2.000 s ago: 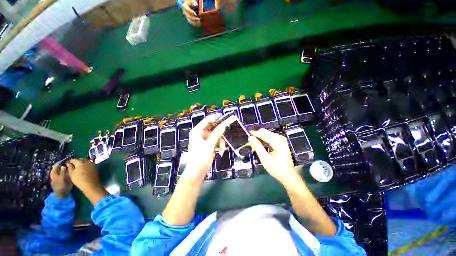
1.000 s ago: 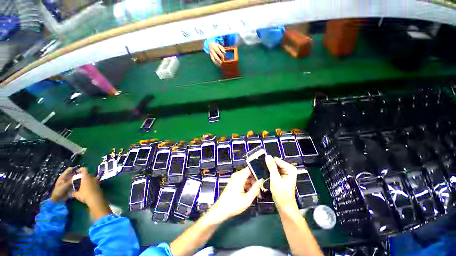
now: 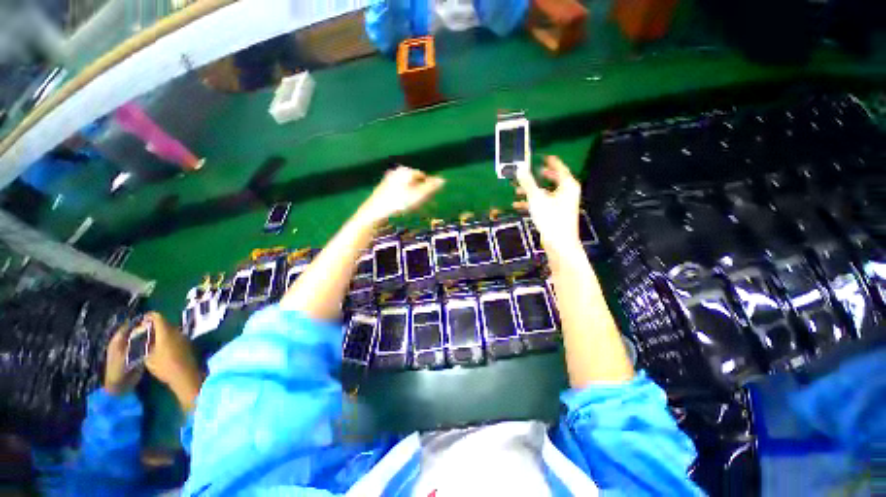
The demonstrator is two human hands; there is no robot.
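Note:
A white-bordered display module [image 3: 512,148] is beyond the two rows of modules, upright in view. My right hand [image 3: 552,199] is just below it, fingers spread, with a fingertip at its lower end; whether it grips the module or only touches it cannot be told. My left hand [image 3: 403,189] is over the mat beyond the rows, fingers bent and pointing right; nothing shows clearly in it. The far row of dark screens [image 3: 477,247] has orange tails on its far side. The near row [image 3: 502,315] lies closer. My forearms cover parts of the rows.
Black blister trays [image 3: 719,233] are stacked at right, more at far left. Another worker's hands [image 3: 160,354] hold a module at left. A loose module [image 3: 278,215], a white box [image 3: 291,97] and an orange-brown block [image 3: 418,73] are on the green bench.
My hands have parted and moved forward over the rows. The module between them is now beyond the rows by my right hand. The hand opposite no longer shows at the orange-brown block.

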